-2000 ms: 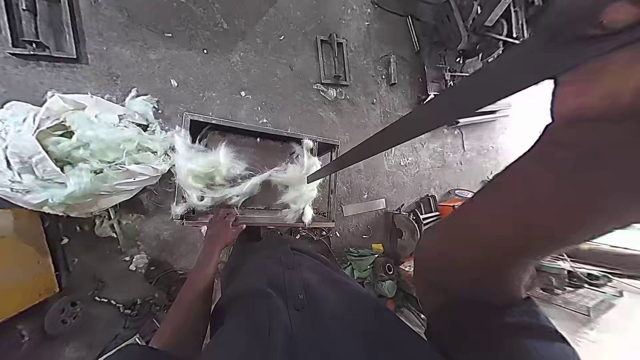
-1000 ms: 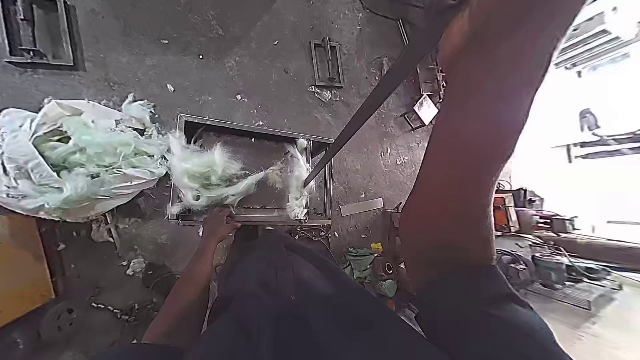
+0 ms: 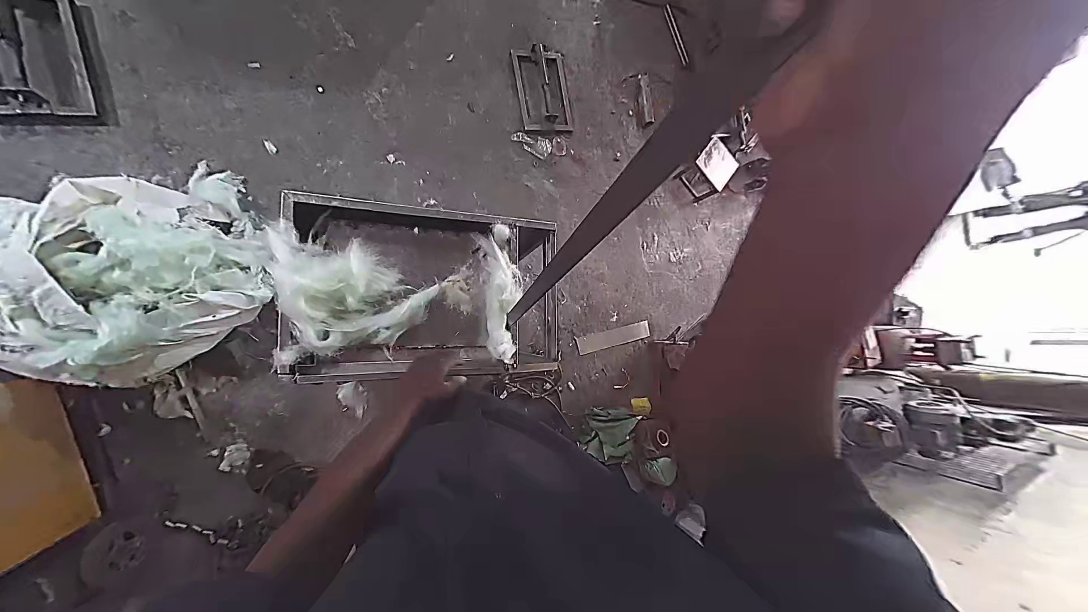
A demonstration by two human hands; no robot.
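My right hand (image 3: 786, 76), blurred near the top edge, is closed on a long flat metal bar (image 3: 608, 204). The bar's lower end touches a strip of white fibrous wool (image 3: 500, 297) at the right part of a rectangular metal frame box (image 3: 416, 208). A looser clump of pale green-white wool (image 3: 340, 289) lies across the box's left part. At the box's near edge is my left hand (image 3: 432, 378); its fingers are blurred, and their grip is unclear. An open white sack (image 3: 51, 297) full of pale green wool (image 3: 153, 263) stands left of the box.
A small metal frame (image 3: 544, 89) lies on the floor beyond the box, with a flat metal strip (image 3: 612, 337) to its right. Green cloth (image 3: 609, 432) and clutter lie near my legs. A yellow panel (image 3: 42, 476) is at lower left, machinery (image 3: 935, 425) at right.
My left hand has moved right along the near edge of the box. The wool at the box's right end is gathered into a narrower strip than two seconds ago.
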